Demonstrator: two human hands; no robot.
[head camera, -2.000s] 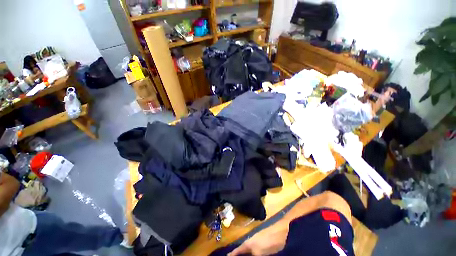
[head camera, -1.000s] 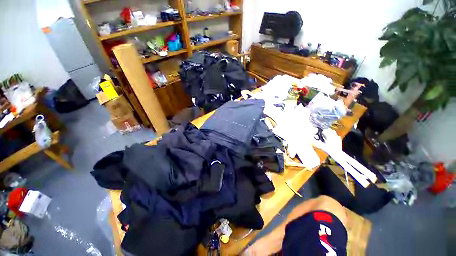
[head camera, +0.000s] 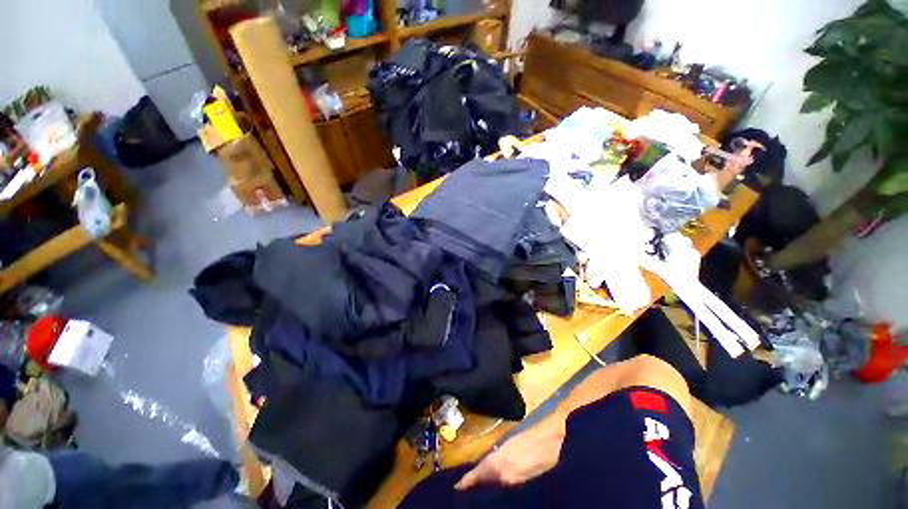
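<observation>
A heap of black and navy garments covers the near end of the worktable. A flatter grey-blue garment lies at its far side. A bare forearm with a dark, logoed sleeve comes in at the bottom right. It appears to be my right arm, though the frame cuts it off. My right hand is low in the picture beside the near table edge, against dark cloth. Its fingers are partly hidden, and no held object can be made out. My left hand is not in view.
White fabric pieces and a clear plastic bag lie at the table's far end, near another person's hand. A jeans-clad leg shows lower left. A wooden bench, bags and a brown roll surround the table.
The view shifts left and down, then partly back. My apparent right hand drops partly out of the picture, then shows more fully at the bottom. The garment heap lies as before.
</observation>
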